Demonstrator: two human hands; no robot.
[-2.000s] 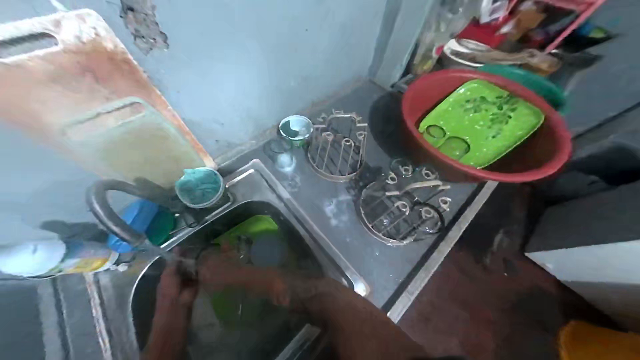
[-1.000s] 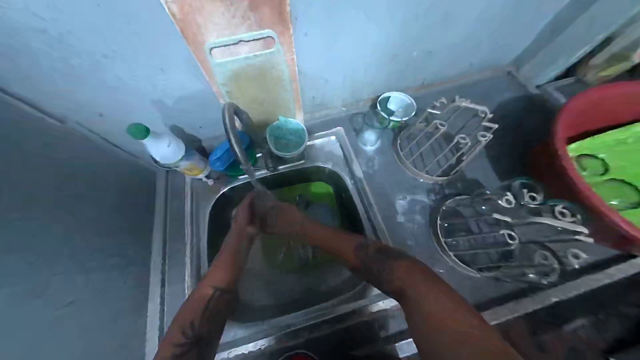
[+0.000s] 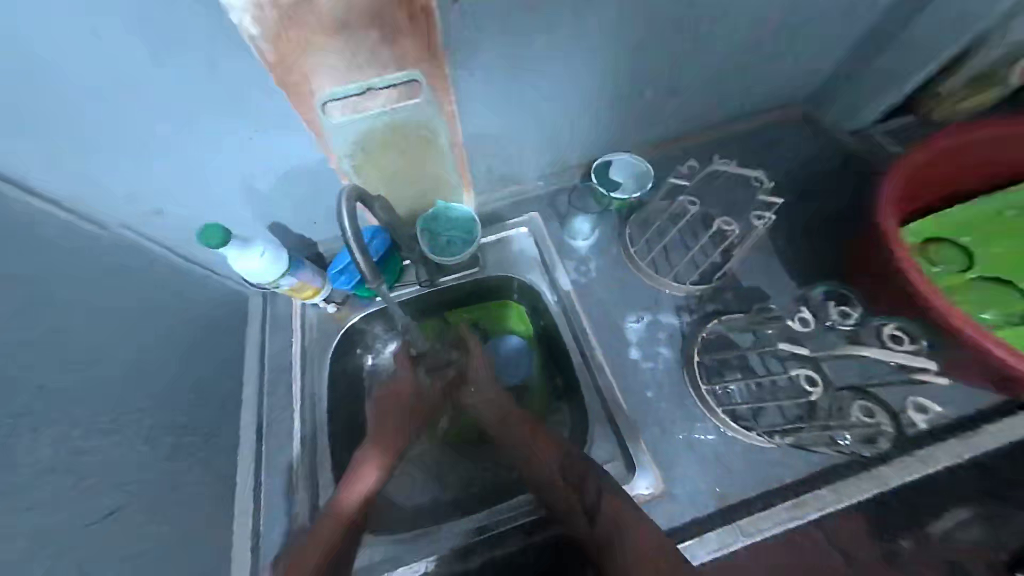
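Note:
Both of my hands are close together under the curved metal faucet [image 3: 358, 232], over the steel sink [image 3: 578, 352]. My left hand [image 3: 404, 392] is on the left and my right hand [image 3: 472, 372] meets it from the right. Something dark or clear, perhaps a glass, may be between them, but blur and running water hide what it is and how the fingers lie. Below them in the basin lie a bright green tray or dish [image 3: 508, 320] and a round bluish item [image 3: 510, 358].
Behind the sink stand a white bottle with a green cap [image 3: 252, 258], a teal tub [image 3: 449, 232] and cutting boards [image 3: 400, 160]. To the right are a drinking glass [image 3: 582, 220], a cup [image 3: 622, 176], two round racks [image 3: 680, 248], [image 3: 744, 384], glassware and a red basin [image 3: 904, 208].
The view has swung left since the first frame. My hands remain together at the faucet, and water now splashes beside them.

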